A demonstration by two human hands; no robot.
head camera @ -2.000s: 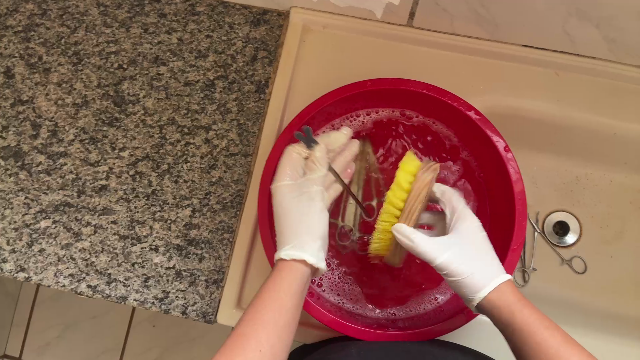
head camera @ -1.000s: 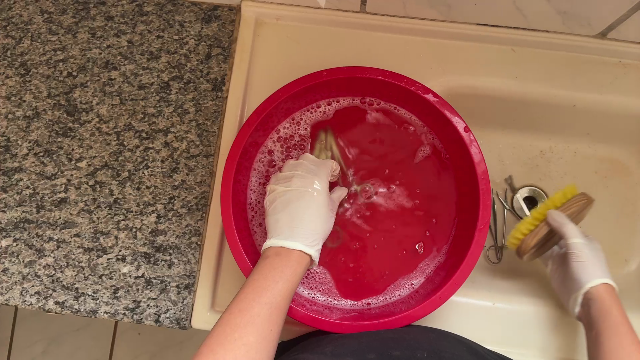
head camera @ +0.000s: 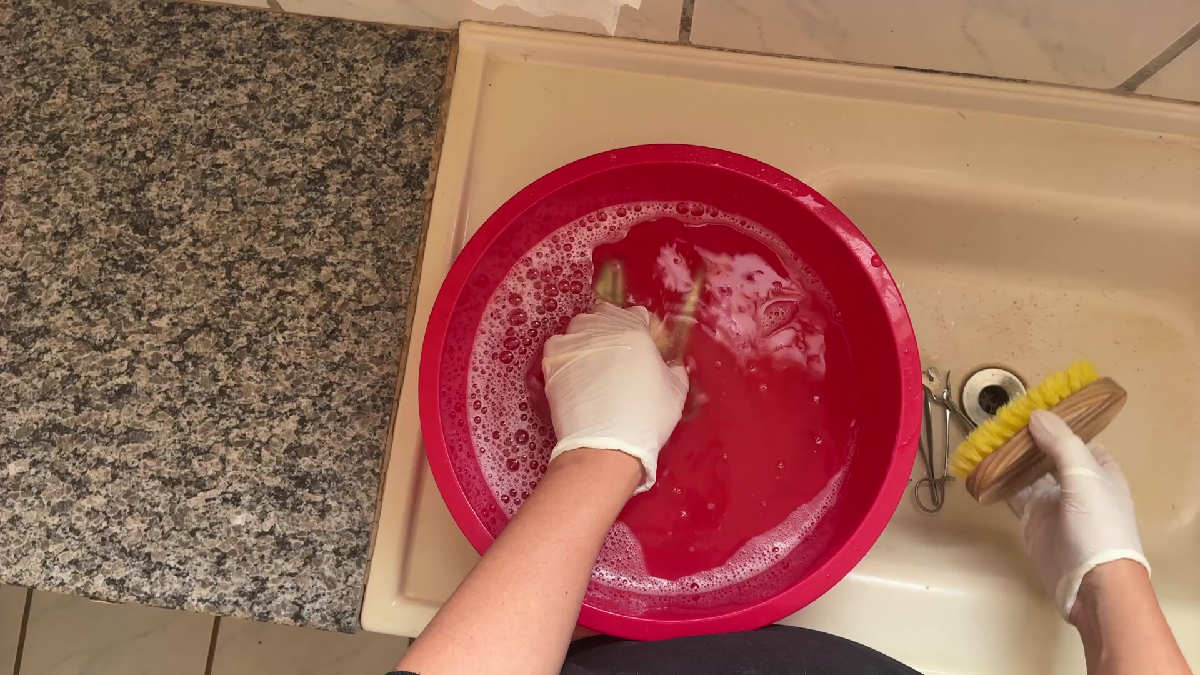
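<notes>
My left hand (head camera: 614, 380), in a white glove, is partly under the soapy water of a red plastic basin (head camera: 905, 375). Its fingertips are hidden, and blurred metal instruments (head camera: 689, 314) show in the water beside and beyond them. Whether the hand grips one I cannot tell. Out to the right of the basin, my gloved right hand (head camera: 1078, 497) holds a wooden scrubbing brush (head camera: 1050, 436) with yellow bristles, tilted, over the sink. Metal scissor-handled instruments (head camera: 930, 450) lie in the sink between the basin and the brush.
The basin stands on the beige sink (head camera: 1031, 234), close to a round metal drain (head camera: 992, 389). A speckled granite countertop (head camera: 206, 309) adjoins on the left. Wall tiles (head camera: 937, 37) run behind, with a piece of white material (head camera: 572, 11) at the top edge.
Two seconds ago both hands were over the basin, the left with a scissor-handled instrument. The left hand has since gone down into the water; the right has moved out rightward with the brush.
</notes>
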